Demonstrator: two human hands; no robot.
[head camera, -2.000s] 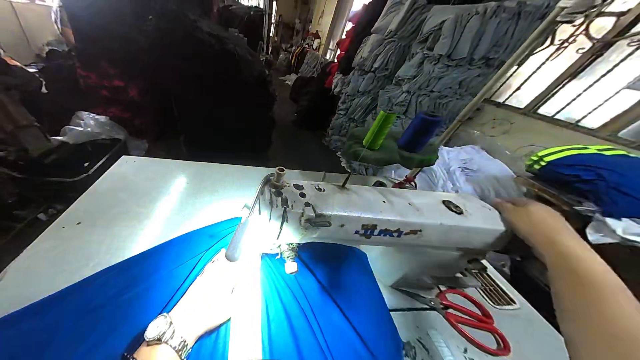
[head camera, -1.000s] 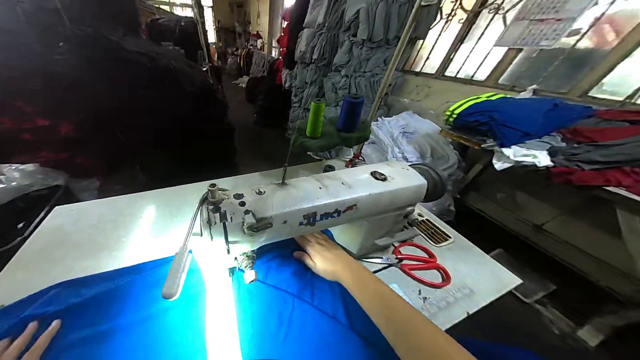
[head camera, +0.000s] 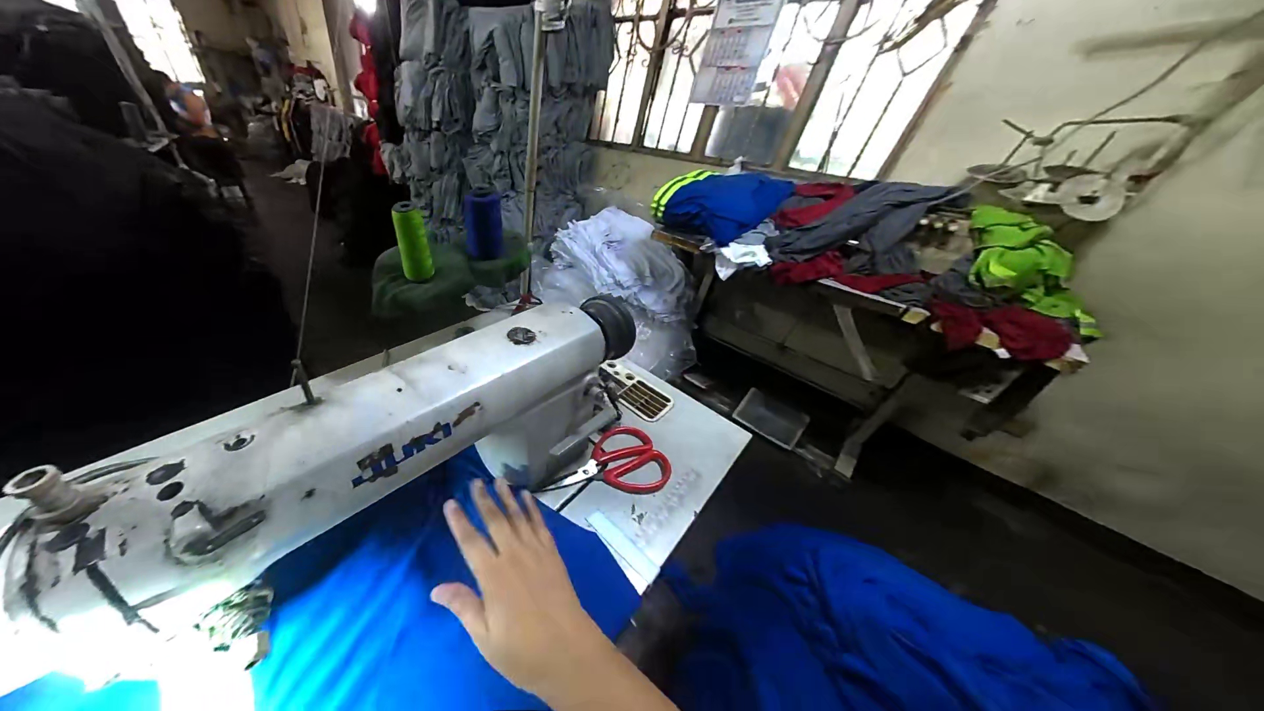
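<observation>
A white Juki sewing machine (head camera: 346, 425) stands on a pale table, its lit needle end at the lower left. Blue fabric (head camera: 365, 592) lies under the machine's arm and over the table. My right hand (head camera: 518, 583) is spread above or on this fabric, fingers apart, holding nothing; whether the palm touches the cloth I cannot tell. Red-handled scissors (head camera: 632, 462) rest on the table beside the machine's base, just beyond my fingertips. My left hand is outside the view.
Green thread (head camera: 413, 242) and blue thread (head camera: 483, 225) cones stand behind the machine. More blue fabric (head camera: 869, 632) lies low at the right. Garments cover a wooden bench (head camera: 854, 341) by the wall. White cloth in plastic (head camera: 627, 267) is heaped behind the table. Grey garments (head camera: 494, 109) are stacked further back.
My right hand has gone from the machine's right end to the blue fabric. My left hand, earlier on the fabric, has left the view. The view has swung to the right.
</observation>
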